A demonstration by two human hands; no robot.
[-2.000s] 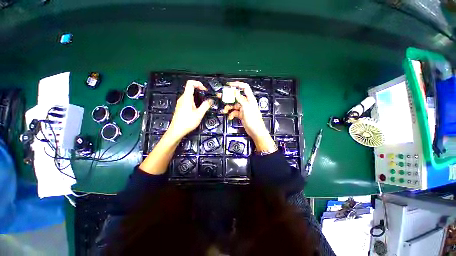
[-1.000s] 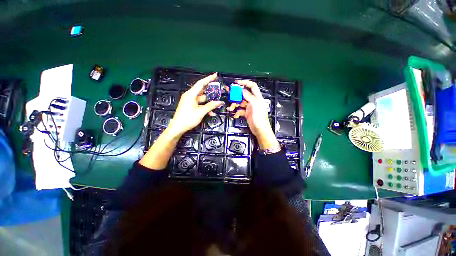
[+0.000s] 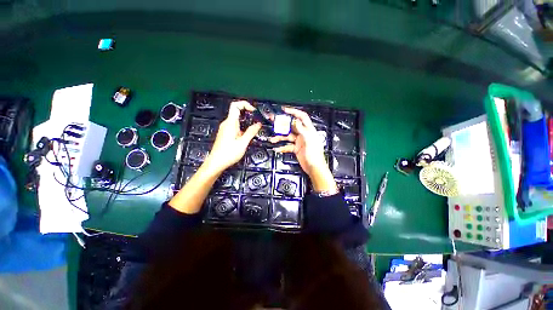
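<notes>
The black blister tray [image 3: 271, 224] lies flat in front of me, with dark watch heads in many of its square pockets. Above its upper middle, my right hand [image 3: 302, 138] holds a watch head [image 3: 282, 124] with its screen glowing white. My left hand [image 3: 233, 136] holds another watch head [image 3: 262, 114], dark and tilted, between thumb and fingers, close to the lit one. Whether the two watch heads touch cannot be told.
Left of the tray are several round watch cases [image 3: 162, 140], a black disc [image 3: 145, 118] and a white USB charger [image 3: 89, 147] with cables. A lit watch [image 3: 106, 44] lies at upper left. Right are a silver pen-like tool [image 3: 379, 198], fan [image 3: 438, 178], control box [image 3: 477, 223] and green-rimmed basket [image 3: 498, 151].
The right-hand watch screen has gone from white to blue and back to white. The left-hand watch head has tilted away from its face-up position of a second ago.
</notes>
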